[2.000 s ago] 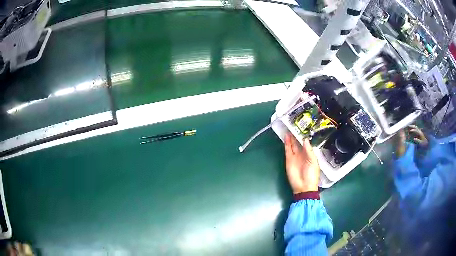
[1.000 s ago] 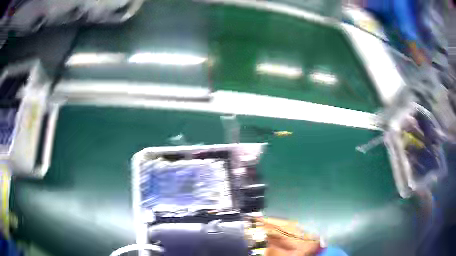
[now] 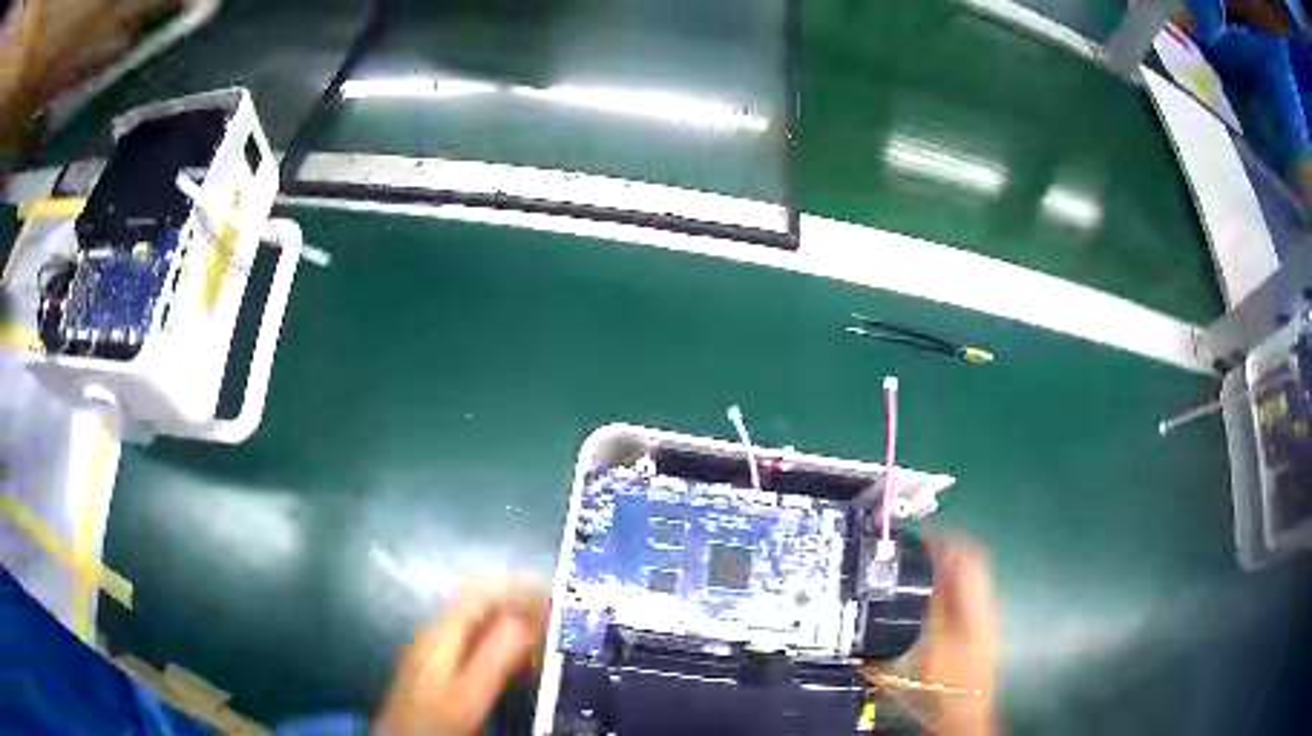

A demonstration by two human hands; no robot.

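An open white-cased unit (image 3: 564, 575) lies on the green surface in front of me. A blue circuit board (image 3: 691, 568) is in its upper part, with a flat black block (image 3: 705, 697) below and a black round part (image 3: 901, 597) at the right. Two thin leads with small plugs stick up beyond the case's far edge. My left hand (image 3: 468, 654) is at the case's left wall, fingers curled and blurred; whether it grips is unclear. My right hand (image 3: 967, 633) is around the right side by the round part, its fingers partly hidden.
Black tweezers (image 3: 921, 342) with a yellow end lie beyond the unit. Another open white unit (image 3: 202, 324) with a handle-like frame stands at left by taped white sheets (image 3: 51, 475). Part of a third unit (image 3: 1249, 475) shows at the right edge. A person's blue sleeve (image 3: 1269, 86) is top right.
The view has swung left from the unit my left hand touched at first. The blue-board unit, blurred one second ago, now shows sharply with both my hands beside it.
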